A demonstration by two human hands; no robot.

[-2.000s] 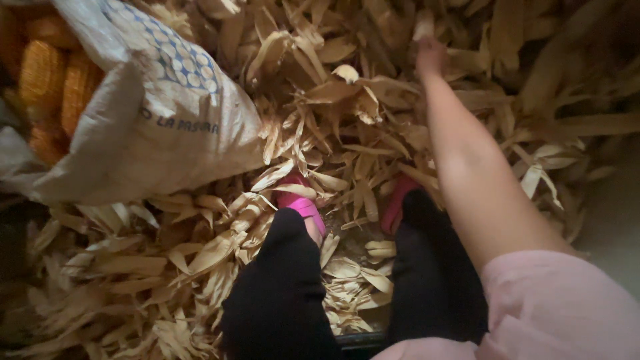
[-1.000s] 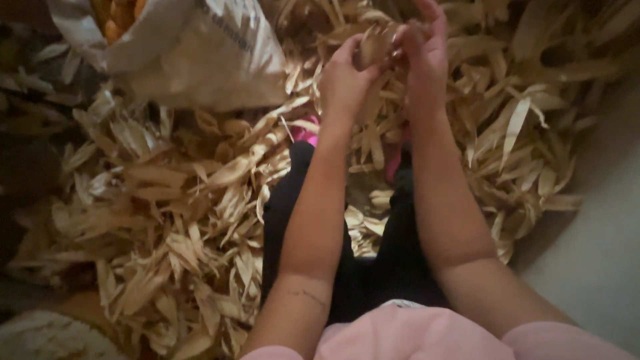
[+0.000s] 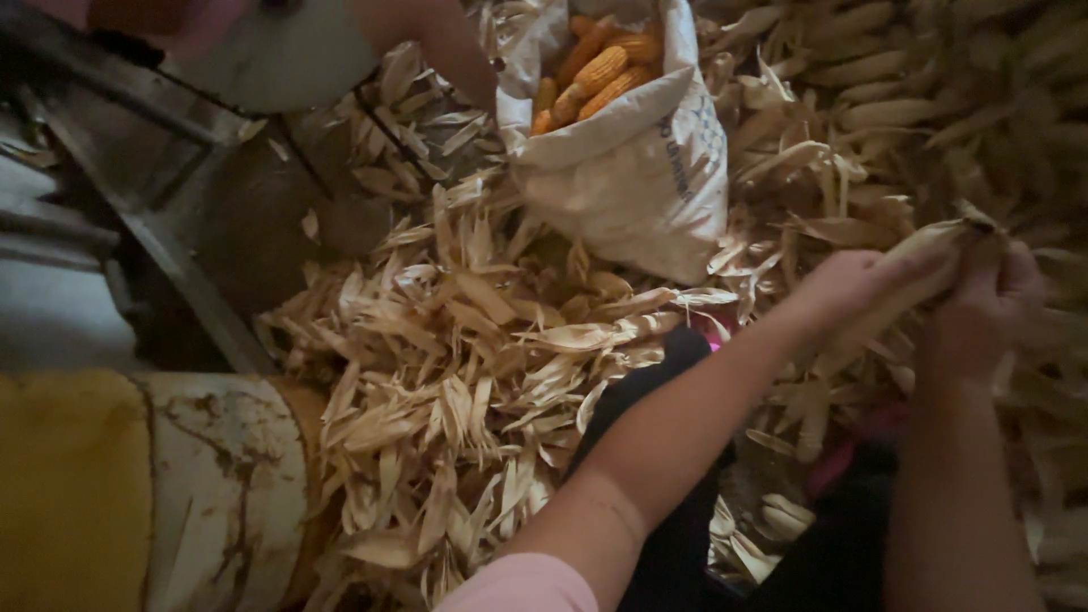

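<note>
An ear of corn in its dry husk (image 3: 922, 246) is held between both my hands at the right. My left hand (image 3: 850, 285) grips its side, with the fingers partly hidden behind the husk. My right hand (image 3: 990, 293) is closed at the ear's upper right end, blurred. Beyond my left arm stands a white woven sack (image 3: 612, 178) with its mouth open, holding several husked orange corn cobs (image 3: 603, 72). Loose dry corn husks (image 3: 459, 382) lie heaped around the sack and my legs.
Another person's arm (image 3: 433, 42) reaches beside the sack at the top. A metal frame (image 3: 170, 263) stands at the upper left. A worn yellow and white cylindrical container (image 3: 221, 467) is at the lower left. More husks or unhusked ears (image 3: 884, 76) lie at the upper right.
The view has swung left, bringing the other person's arm, the metal frame and the container into sight. My hands remain together, now plainly around a husked-over ear.
</note>
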